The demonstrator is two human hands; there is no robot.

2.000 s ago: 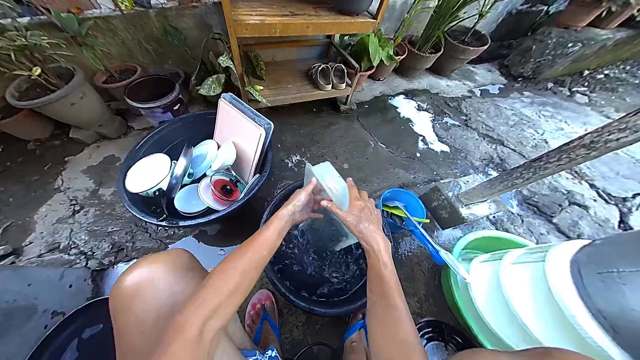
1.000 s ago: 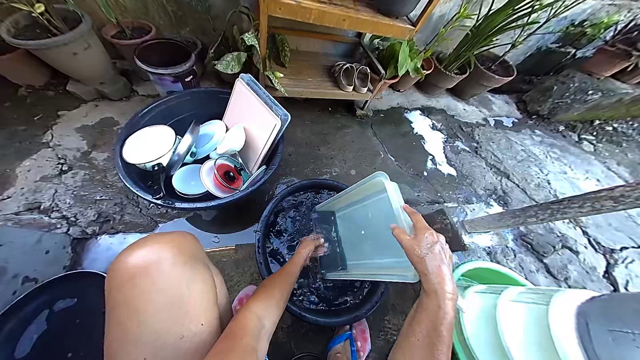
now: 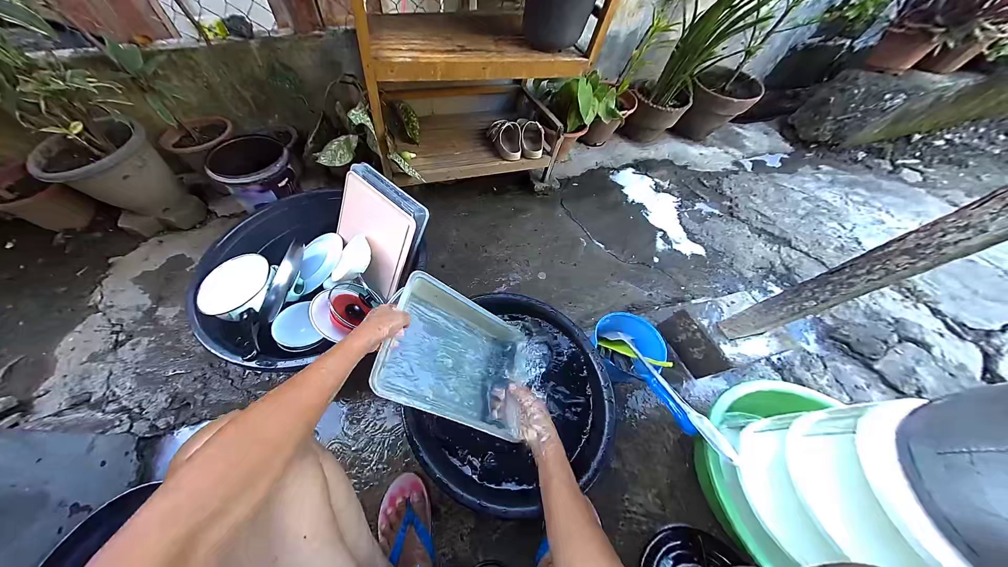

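Observation:
A clear rectangular plastic container (image 3: 449, 354) is tilted over a black basin of water (image 3: 602, 425), its lower right end at the splashing water. My left hand (image 3: 383, 327) grips its upper left rim. At the lower right end of the container is my right hand (image 3: 526, 411), wet, with fingers partly hidden by the container and water. Behind my left hand, a larger black basin (image 3: 209, 339) holds a white pot (image 3: 235, 285), bowls, a red item (image 3: 349, 309) and upright rectangular trays (image 3: 376, 228).
A blue dipper (image 3: 631, 335) with utensils stands right of the water basin. Farther right are a green basin (image 3: 713, 472) and stacked pale containers (image 3: 787, 472). A wooden post (image 3: 866, 272) slants in at the right. Behind are a wooden shelf (image 3: 472, 71) with shoes and potted plants.
The clear container has moved left and tilts the other way. My left hand, near the water one second ago, now holds its rim; my right hand has moved from its right rim down to the water.

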